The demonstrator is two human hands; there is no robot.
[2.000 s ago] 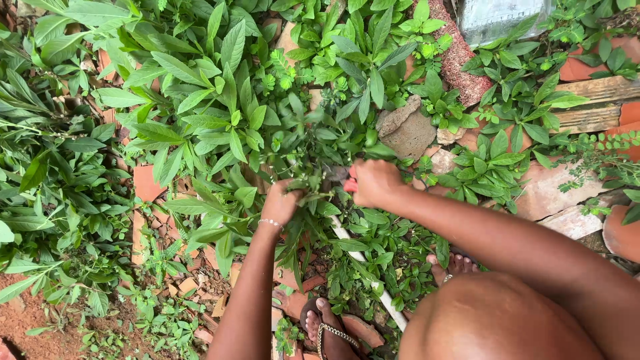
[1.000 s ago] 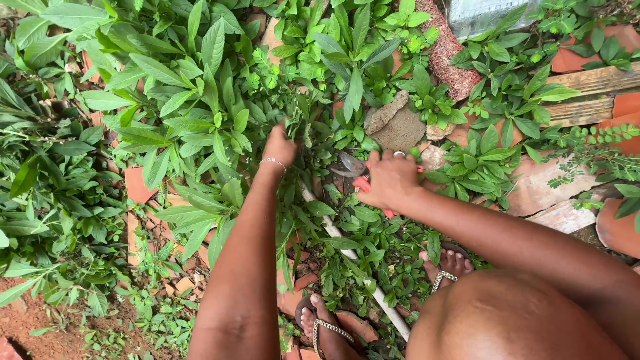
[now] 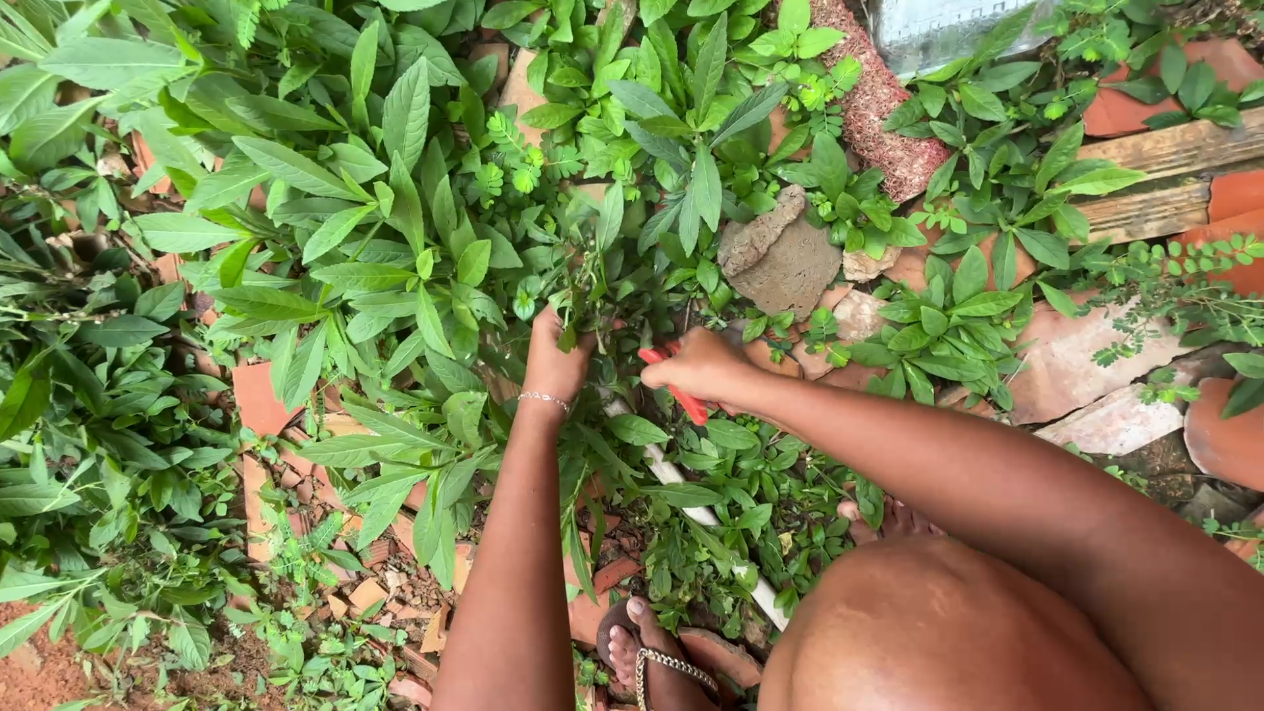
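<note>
My left hand (image 3: pixel 558 360), with a bracelet at its wrist, is closed around a bunch of cut green stems and leaves (image 3: pixel 585 286) at the middle of the view. Just to its right, my right hand (image 3: pixel 699 367) grips the red handles of pruning shears (image 3: pixel 677 387). The blades point left into the foliage and are hidden by leaves. A pale pipe or pole (image 3: pixel 671 472) runs diagonally down and to the right from below my hands. Leafy weeds (image 3: pixel 395 217) stand close on the left of my left hand.
A grey stone (image 3: pixel 785 262) lies beyond my right hand. Broken terracotta pieces (image 3: pixel 265 398), a rough reddish block (image 3: pixel 879 109) and a glass block (image 3: pixel 948 35) lie among the plants. My sandalled foot (image 3: pixel 662 657) and bent knee are at the bottom.
A second ago the shears' blades showed, spread apart beside the weeds; now my right hand has moved left and the blades are in the foliage.
</note>
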